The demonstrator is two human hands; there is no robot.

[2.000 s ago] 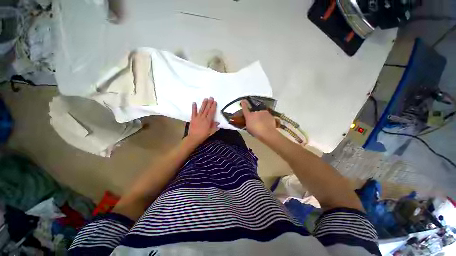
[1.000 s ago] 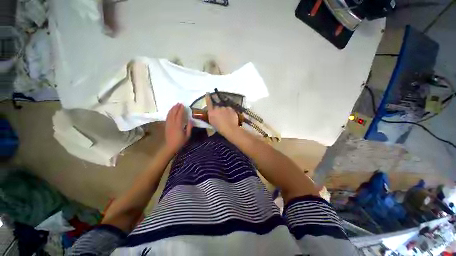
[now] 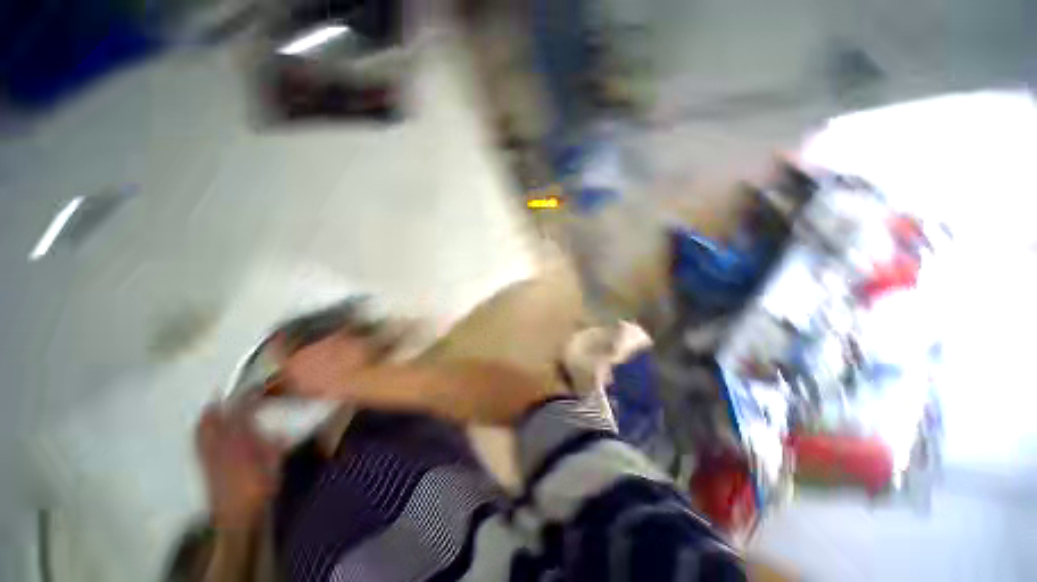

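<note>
The whole view is strongly blurred. My right hand [image 3: 324, 364] is around the handle of the steam iron [image 3: 252, 362], whose pointed front faces left. My left hand [image 3: 237, 455] is just below and left of the iron's front; whether its fingers hold anything cannot be told. White cloth [image 3: 290, 421] shows between my hands, but its edges are smeared into the pale pressing table [image 3: 421, 205].
A second iron [image 3: 330, 85] stands on its dark rest at the table's far side. A small yellow light [image 3: 545, 204] shows beside the table's right edge. A cluttered surface with red items [image 3: 841, 458] is on the right.
The view has swung right, bringing the cluttered surface further in. The cream pieces at the left are out of view. My right hand still has the iron, and my left hand remains near its front.
</note>
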